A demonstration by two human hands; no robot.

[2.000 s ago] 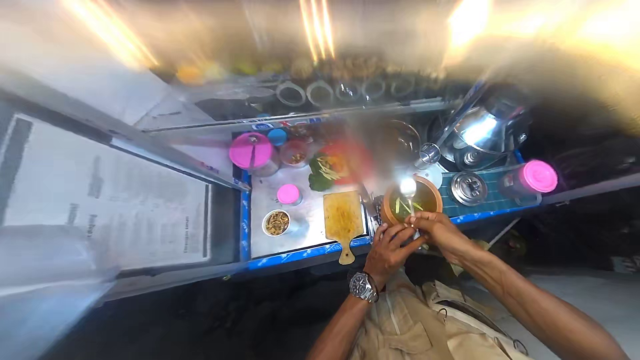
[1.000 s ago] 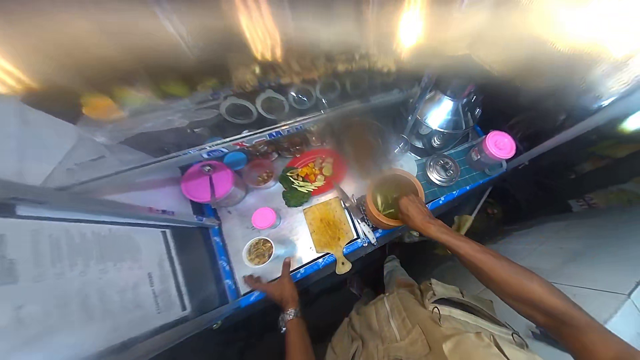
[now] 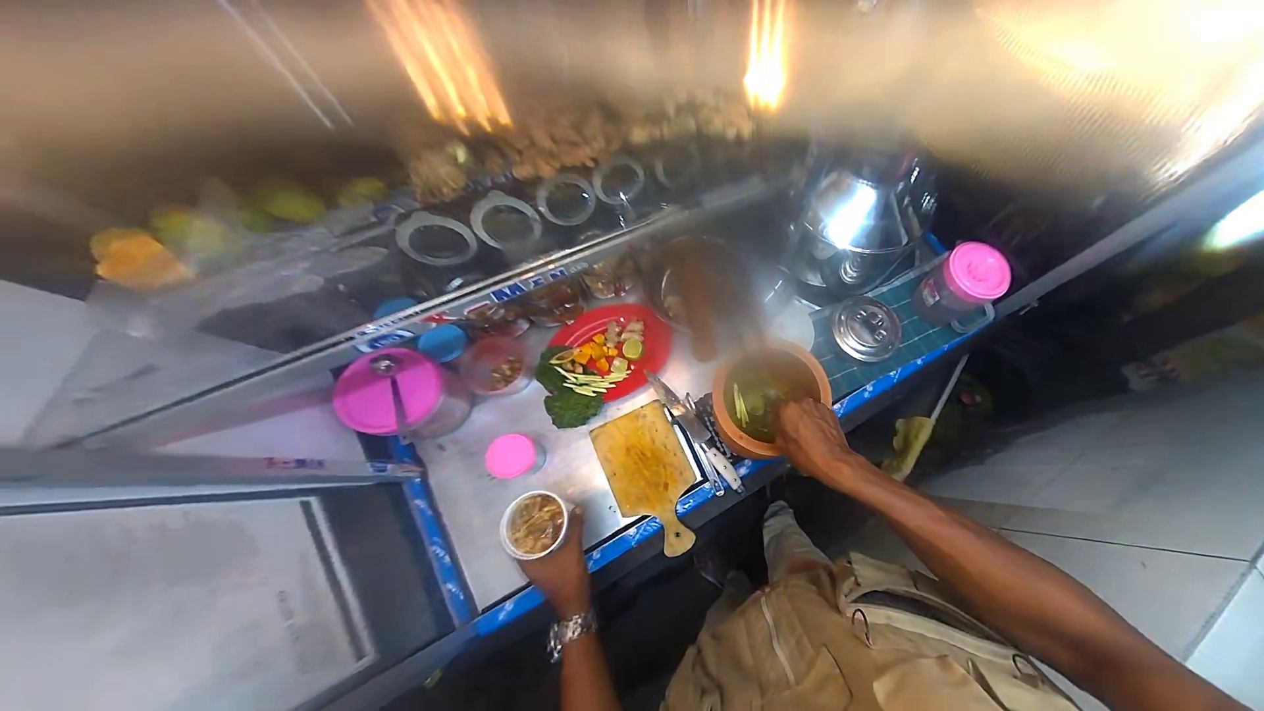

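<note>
My left hand (image 3: 561, 568) is closed around a white cup of brown, dried-looking pieces (image 3: 535, 524) at the counter's front left. My right hand (image 3: 812, 434) is at the near rim of a clay pot (image 3: 726, 410), its fingertips over the greenish liquid with pale strips in it; whether they hold anything is hidden. Between the hands lies a wooden cutting board (image 3: 642, 459), with knives (image 3: 703, 434) between it and the pot. Behind the board, a red plate (image 3: 652, 365) bears cut vegetables and a lime half, with broccoli (image 3: 573, 405) at its left edge.
A small pink-lidded container (image 3: 512, 455) stands behind the cup, and a large pink-lidded jar (image 3: 395, 390) farther back left. Right of the pot are a round metal lid (image 3: 866, 329), another pink-lidded jar (image 3: 973, 275) and a shiny metal vessel (image 3: 854, 222). A glass panel edge (image 3: 592, 242) runs behind.
My left hand has left the pot, moved left and taken hold of the white cup, which stood on the counter in the earlier frames. My right hand has stayed at the pot.
</note>
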